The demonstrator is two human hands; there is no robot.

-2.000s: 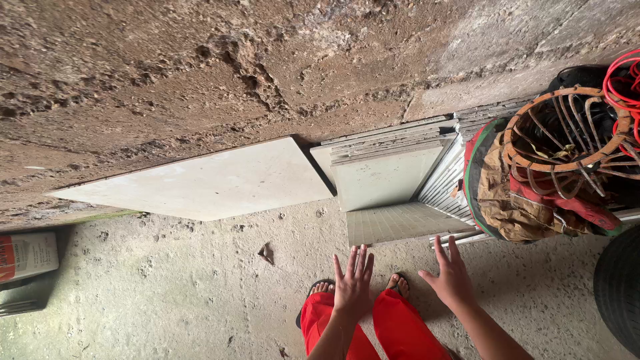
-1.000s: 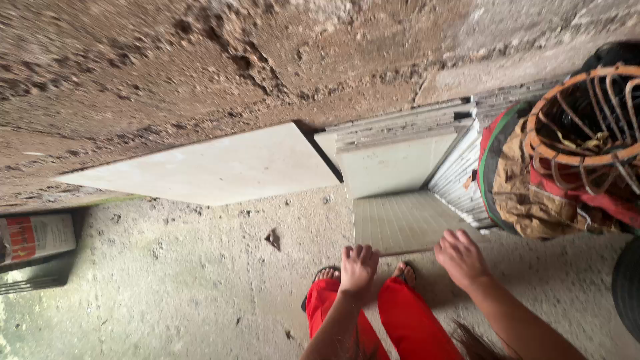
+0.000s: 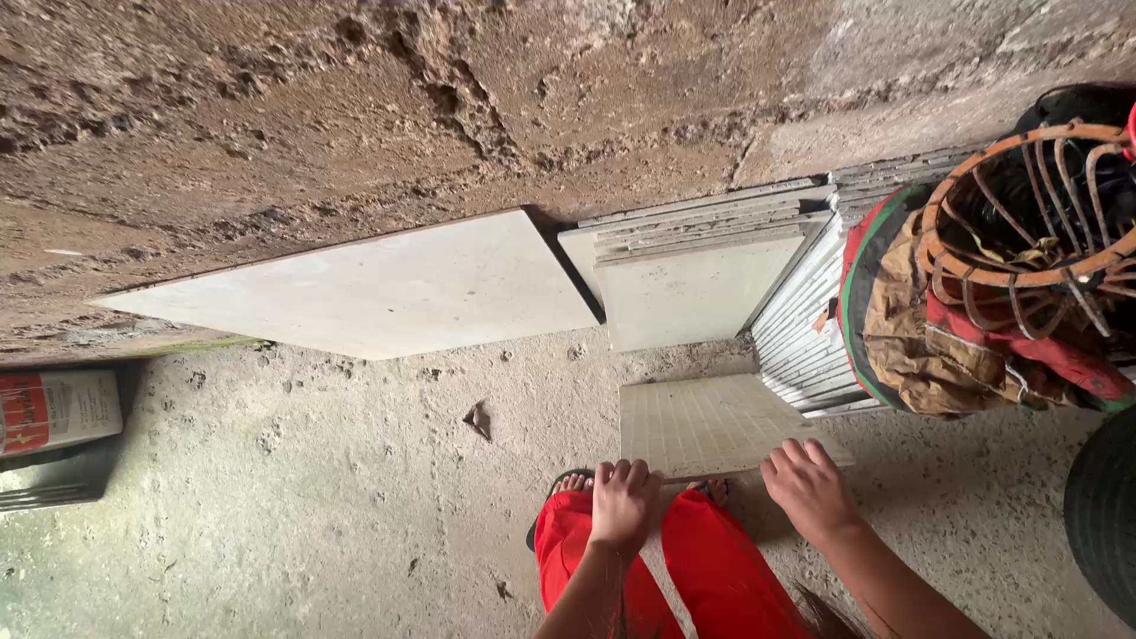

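Note:
A square tile (image 3: pixel 710 422) with a ribbed back stands tilted near my feet. My left hand (image 3: pixel 624 501) is closed on its near edge at the left, and my right hand (image 3: pixel 808 484) grips the same edge further right. Beyond it, a stack of pale tiles (image 3: pixel 697 297) leans against the rough wall. More tiles packed on edge (image 3: pixel 803 328) stand to the right of that stack. A large pale slab (image 3: pixel 382 288) leans on the wall at the left, apart from the tile in my hands.
A wire-ribbed round basket (image 3: pixel 1012 280) rests on brown and red sacks (image 3: pixel 914 346) at the right. Below them is a black tire (image 3: pixel 1105 506). A printed bag (image 3: pixel 80 408) lies at the far left. A dry leaf (image 3: pixel 477 420) is on the concrete floor (image 3: pixel 337 497).
My open hands have come down and closed on the ribbed-backed tile's edge. That tile has moved away from the leaning stack toward my feet, and floor now shows between them.

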